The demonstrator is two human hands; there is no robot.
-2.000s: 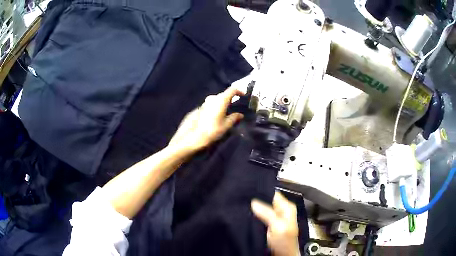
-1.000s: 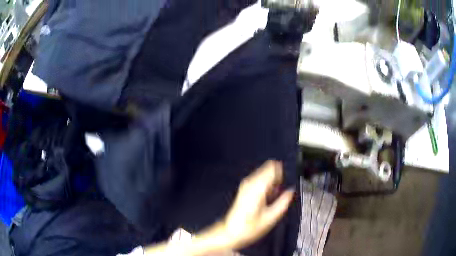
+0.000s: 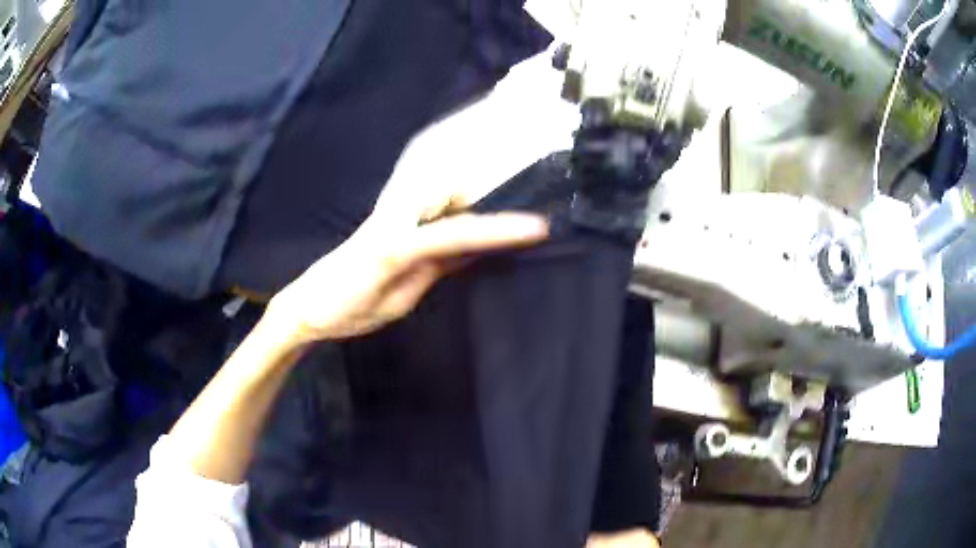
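A dark garment panel (image 3: 428,428) runs from the black presser foot area (image 3: 615,161) down over the lap. My left hand (image 3: 375,268) is at the panel's upper edge, left of the presser foot. One finger is stretched along the cloth towards the foot, and other fingertips show above it. Whether it pinches the cloth is unclear. My right hand (image 3: 624,539) shows only as a sliver at the bottom edge, beside the panel; its fingers are hidden.
A heap of dark garments (image 3: 171,139) lies at upper left, with more dark cloth (image 3: 64,375) below. The cream sewing machine (image 3: 803,54) and its bed (image 3: 738,246) stand right. A metal linkage bracket (image 3: 755,441), blue hose (image 3: 931,343) and green tool (image 3: 913,392) are at right.
Since one second ago, the view has shifted and the machine sits lower in it. My left hand is now near the presser foot. A hand seen mid-panel earlier is no longer there.
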